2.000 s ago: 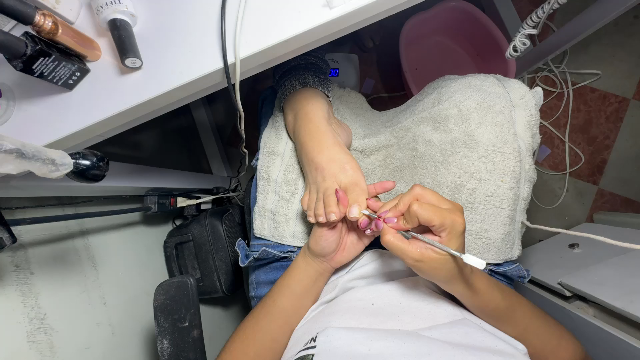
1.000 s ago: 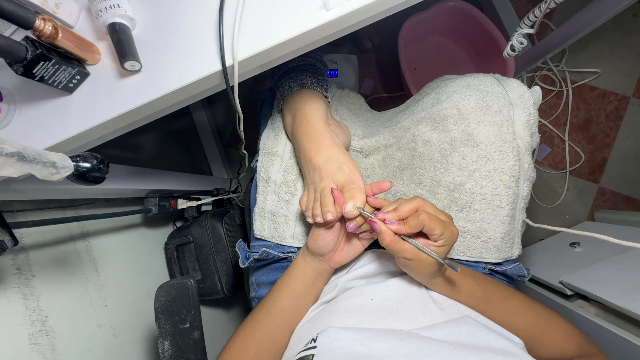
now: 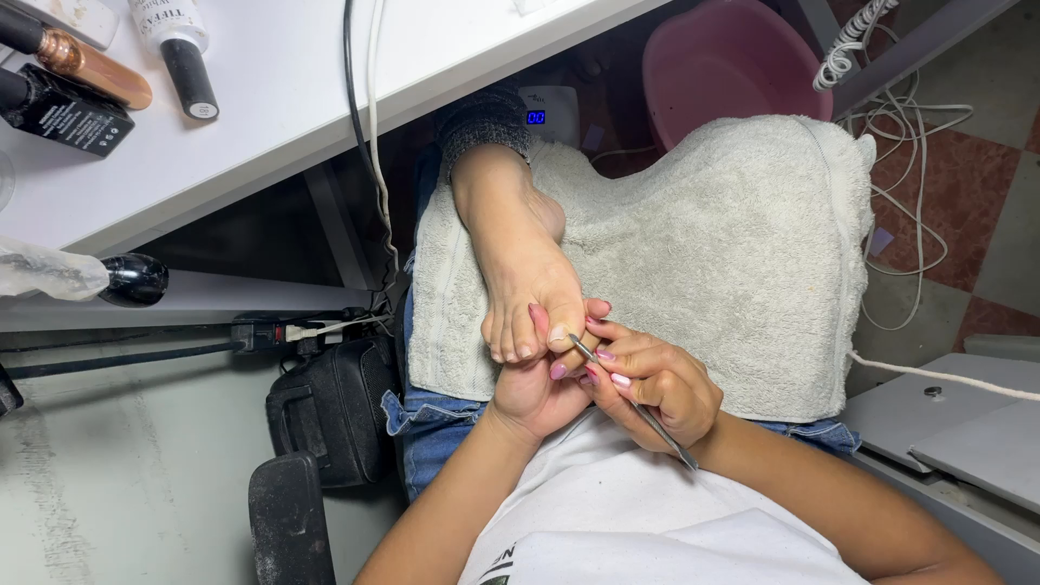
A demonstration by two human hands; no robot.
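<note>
Another person's bare foot rests on a light grey towel spread over my lap. My left hand holds the front of the foot from below, its fingers around the big toe. In my right hand is a slim metal cuticle pusher, gripped near its upper end. Its tip lies at the edge of the big toenail, on the right side. The tool's other end points down toward my white shirt. My two hands are close together, fingers near each other.
A white table at upper left bears nail polish bottles and a black box. Cables hang from its edge. Beyond the towel stand a pink basin and a white device with a lit display. A black case is at left.
Two seconds ago my right hand held a tool with a white part near its far end; that part no longer shows. The tool now lies more steeply. My left hand keeps its hold on the foot.
</note>
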